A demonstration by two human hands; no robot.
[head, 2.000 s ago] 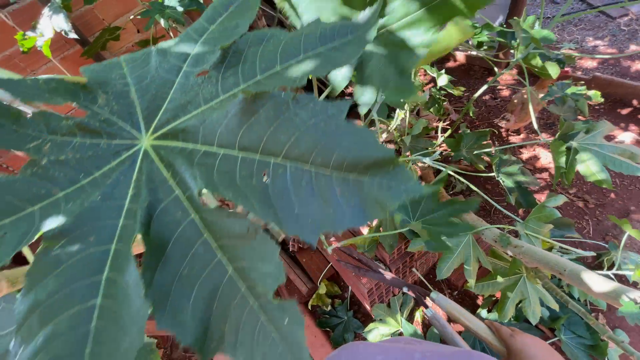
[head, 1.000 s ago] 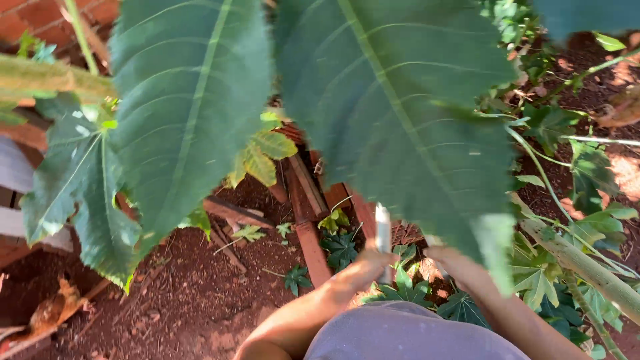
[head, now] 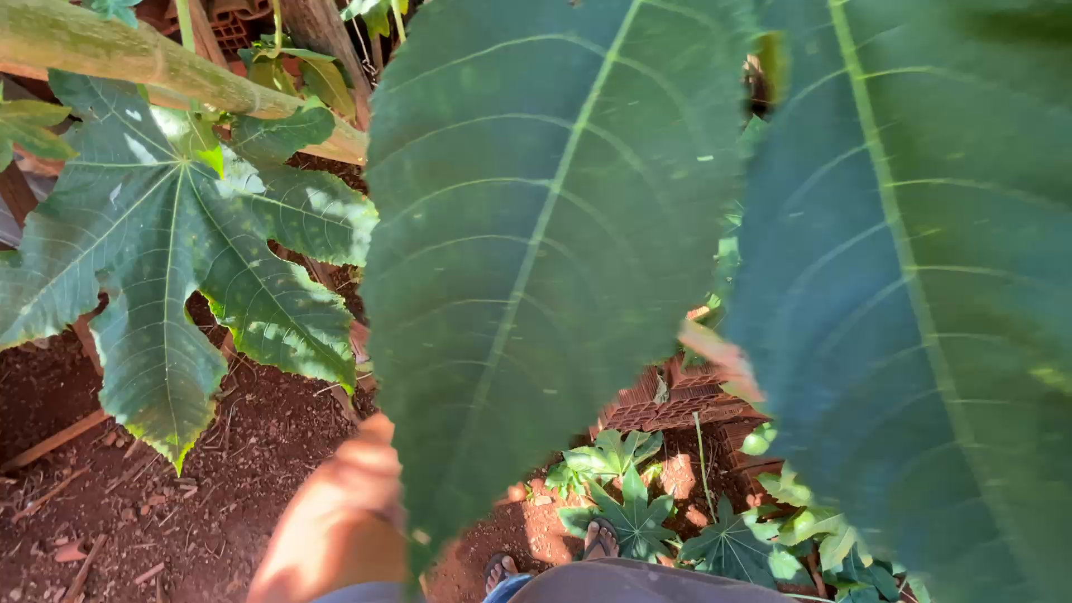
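Two lobes of a large castor bean leaf hang close to the camera and fill the middle and right. My left forearm rises from the bottom and passes behind the middle lobe, which hides my left hand. No part of my right hand can be made out. A blurred pinkish shape shows between the lobes; I cannot tell what it is. To the left, a smaller lobed leaf with sunlit patches hangs below a thick green-brown plant stem.
Red-brown soil with sticks and chips lies at the lower left. Hollow clay bricks and low leafy plants are below the big leaf. Near the bottom edge are my sandalled feet.
Both hands showed low in the middle one second ago, the left around a pale, rod-like thing; leaves now cover that area. The view has shifted towards the left-hand leaf and stem.
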